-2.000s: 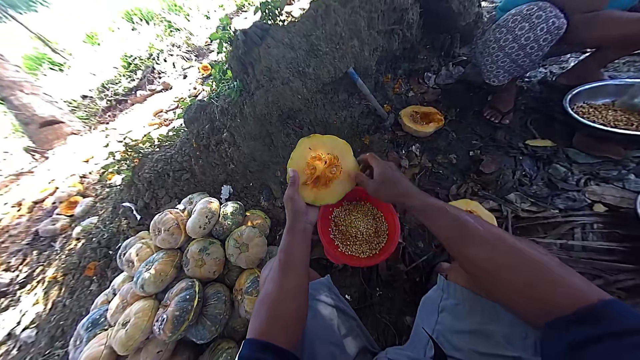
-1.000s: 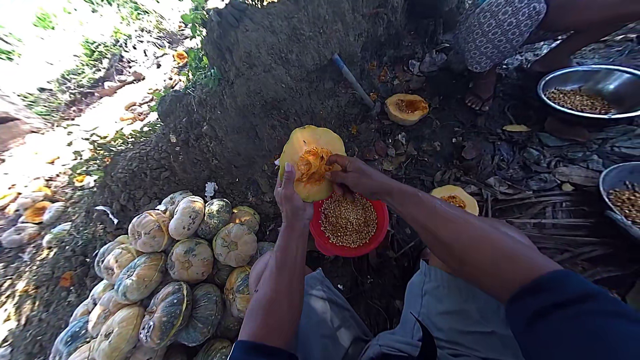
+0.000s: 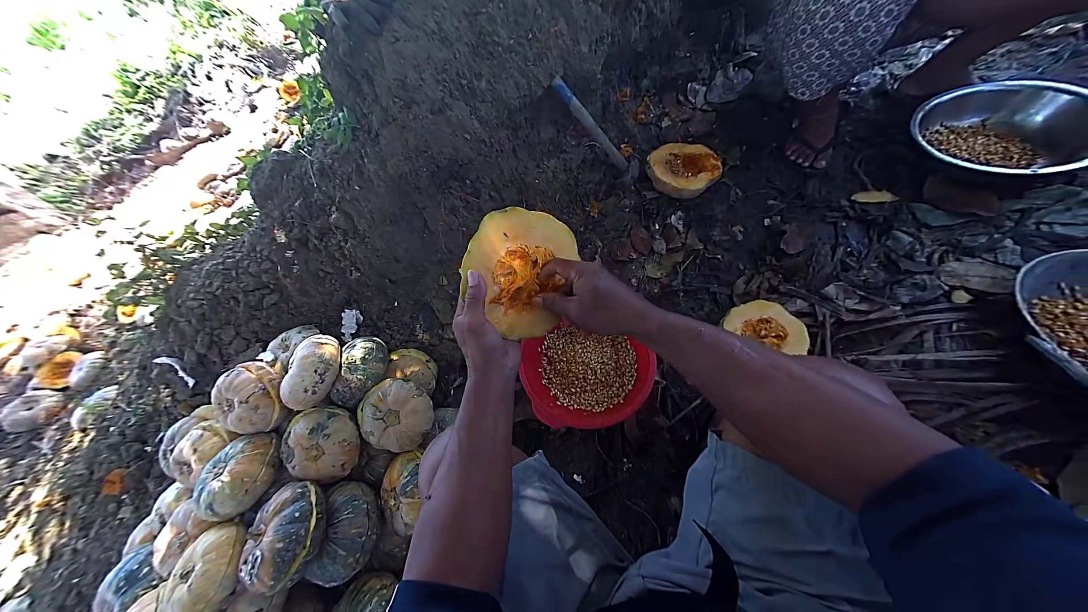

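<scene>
My left hand point(image 3: 484, 327) holds a halved pumpkin point(image 3: 501, 234) from below and the left, its cut yellow face turned up. The fingers of my right hand point(image 3: 595, 297) are in the stringy orange pulp point(image 3: 520, 276) at its middle, pinching some of it. Just beneath the half stands a red plastic bowl point(image 3: 531, 387) holding many pumpkin seeds point(image 3: 588, 370); the pumpkin and my right hand cover its upper edge.
Whole pumpkins point(image 3: 320, 444) are heaped at the left. Pumpkin halves lie on the ground, one above point(image 3: 685, 170) and one at right point(image 3: 767, 327). A blue-ended rod point(image 3: 591, 123) leans by the dirt bank. Metal bowls point(image 3: 1041, 161) of seeds and another person's foot point(image 3: 813, 136) are at right.
My right hand has moved from the right edge of the pumpkin half into its pulp. The pulp now stands loosened and stringy. My left hand keeps its hold.
</scene>
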